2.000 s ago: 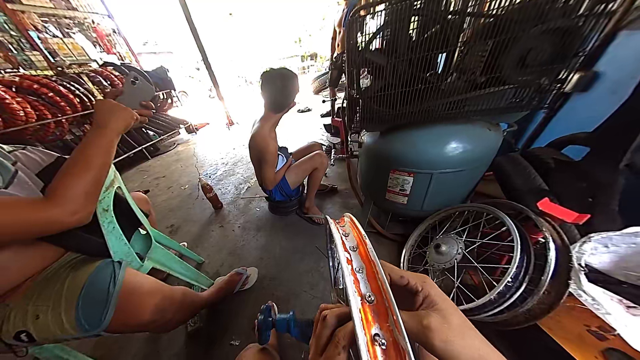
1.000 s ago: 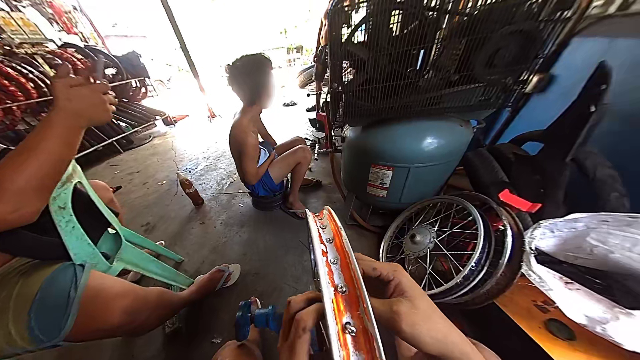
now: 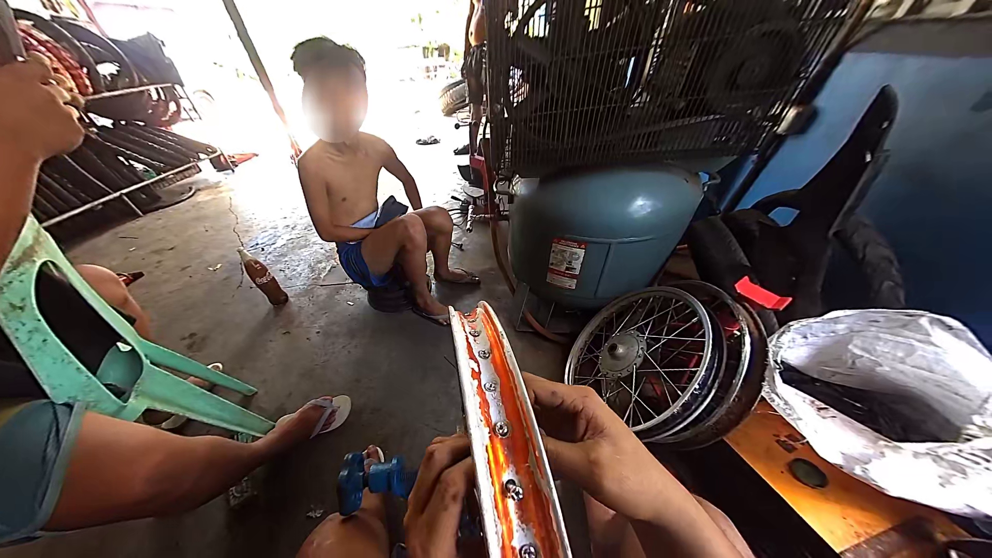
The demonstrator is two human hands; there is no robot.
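Note:
A metal wheel rim (image 3: 504, 434), its channel marked with orange and showing several spoke nipples, stands upright before me at the lower middle. My left hand (image 3: 440, 492) is at the rim's left side, fingers curled against it, and my right hand (image 3: 593, 449) is at its right side, thumb and fingers by the edge. Whether either hand is closed around a spoke or nipple is hidden behind the rim. A blue metal clamp or stand part with a knob (image 3: 376, 479) shows just left of my left hand, largely hidden.
Spoked wheels (image 3: 647, 360) lean near a blue-grey air tank (image 3: 604, 232). A white sack (image 3: 891, 395) rests over an orange surface (image 3: 833, 484) at right. One person sits ahead; another sits left by a green plastic chair (image 3: 85, 333). A glass bottle (image 3: 263, 277) stands on the floor.
The view has swung somewhat. The seated person ahead, side-on before, now faces this way. Both my hands remain at the rim.

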